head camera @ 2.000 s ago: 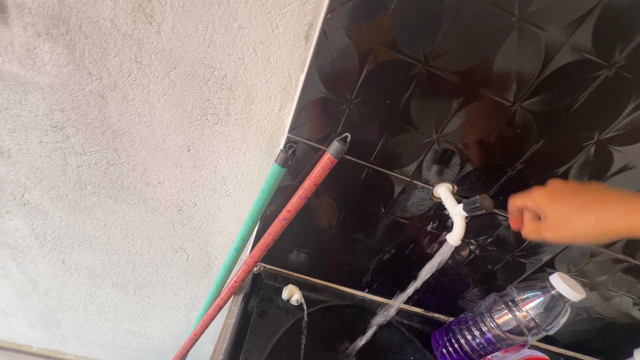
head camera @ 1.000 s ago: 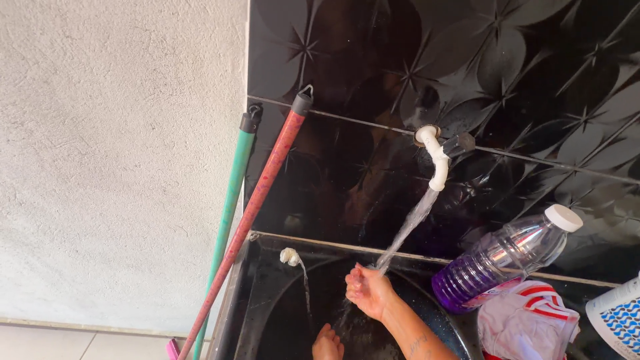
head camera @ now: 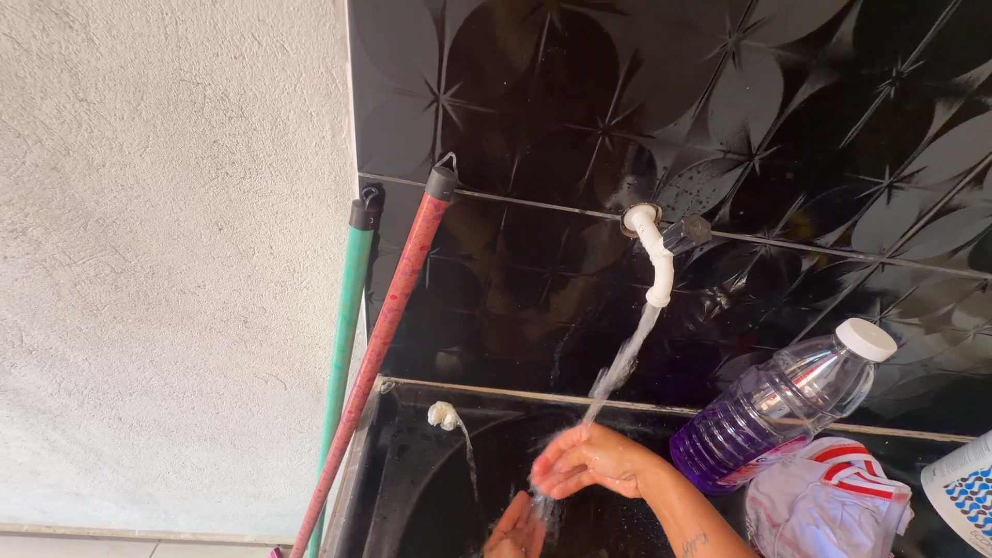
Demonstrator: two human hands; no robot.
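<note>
Water pours from a white plastic faucet (head camera: 656, 260) with a dark handle (head camera: 687, 232) onto both hands, over a black basin (head camera: 434, 496). My right hand (head camera: 590, 463) is under the stream, fingers loosely curled and wet, with no object in it. Just below and to its left, at the lower edge of the view, my left hand (head camera: 518, 530) has its fingers spread and is partly cut off. To the right of the basin stands a clear bottle of purple liquid (head camera: 744, 422) with a white cap, beside a crumpled white cloth with red stripes (head camera: 825, 496).
A red pole (head camera: 387, 325) and a green pole (head camera: 343, 333) lean at the corner of the rough pale wall (head camera: 170, 271) and black patterned tiles (head camera: 542, 93). A small whitish lump (head camera: 443, 415) lies at the basin's back left. A white container with a blue pattern (head camera: 961, 496) is at the right edge.
Two seconds ago one hand was beside the faucet handle, with water running. One second ago both hands were down at the basin; now my right hand is closer to my left hand, under the stream.
</note>
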